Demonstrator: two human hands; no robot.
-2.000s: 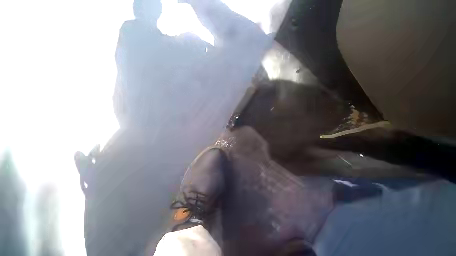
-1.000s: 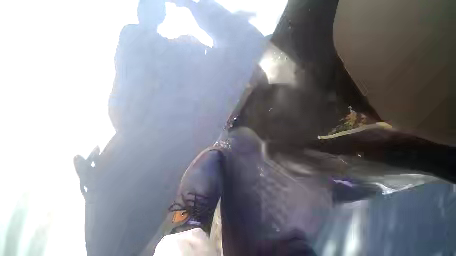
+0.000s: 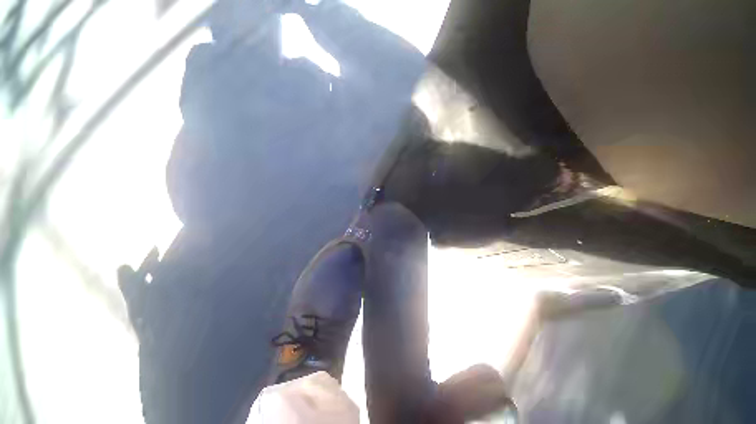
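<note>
No hand is in view. A dark lace-up shoe (image 3: 329,290) with an orange patch rests at the edge of the footboard (image 3: 395,315). A pale trouser cuff (image 3: 307,399) is cut off by the bottom edge. A brown rounded object, perhaps a second shoe, shows at the bottom (image 3: 472,391), partly cut off. The black scuffed leg shield (image 3: 489,178) rises beyond the footboard, with a thin pale slanting strip (image 3: 564,203) on it.
A large smooth tan-brown panel (image 3: 655,99) fills the upper right. The rider's blue-grey shadow (image 3: 249,174) lies on the overexposed ground at the left. Thin blurred dark curved lines cross the upper left. Shaded blue-grey ground shows at the lower right.
The scooter panels and shoe have shifted slightly left and up in the picture. Bright sunlight now covers part of the footboard. Blurred curved lines have appeared at the upper left.
</note>
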